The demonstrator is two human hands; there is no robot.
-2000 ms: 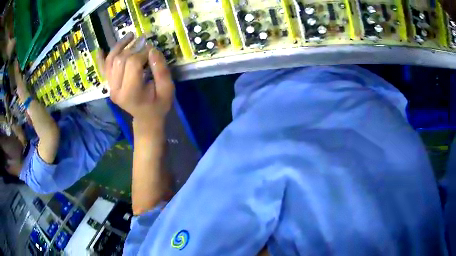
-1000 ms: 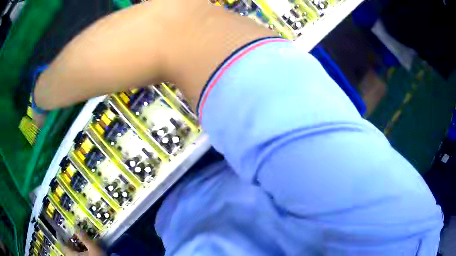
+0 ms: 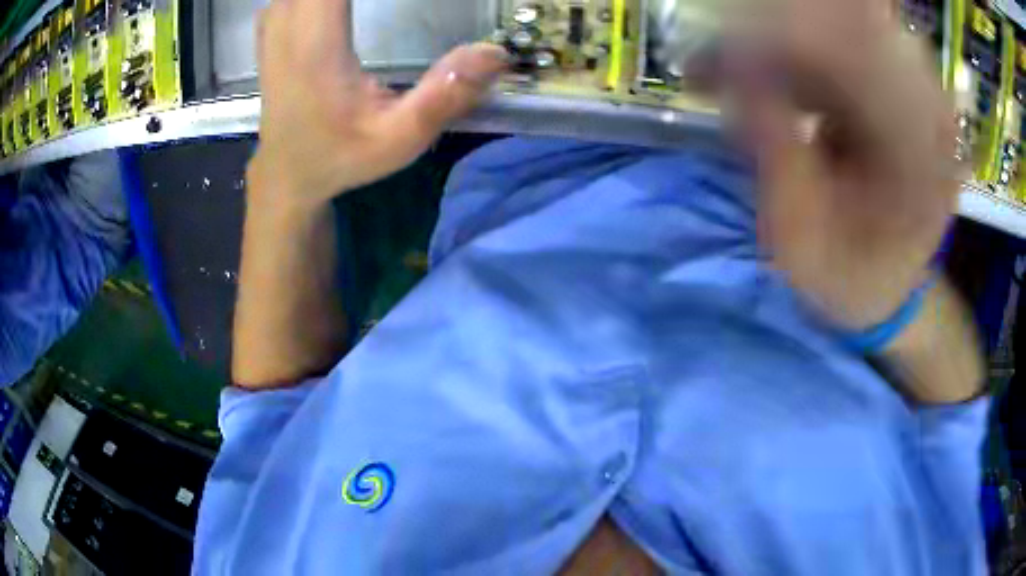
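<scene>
Circuit boards (image 3: pixel 579 51) with silver-topped round parts and bright yellow strips (image 3: pixel 618 51) lie in a row on the line. My left hand (image 3: pixel 349 113) is over the line at left, thumb spread with its tip at the near left corner of a board; its fingertips reach the top edge. Nothing shows in it. My right hand (image 3: pixel 855 158), with a blue wristband (image 3: pixel 894 321), is strongly blurred over the boards at right. A pale smear lies beside its fingers; whether it holds something cannot be told.
A metal edge rail (image 3: pixel 214 116) runs along the near side of the line. A flat grey surface (image 3: pixel 416 39) shows between board groups. More boards (image 3: pixel 96 68) are at far left. Another person's blue sleeve (image 3: pixel 56 259) is below them. Dark and white equipment (image 3: pixel 124 473) stands lower left.
My right arm has come back from the green tray at left to the right side of the line. My left hand has come into clear view over the line. The view has turned.
</scene>
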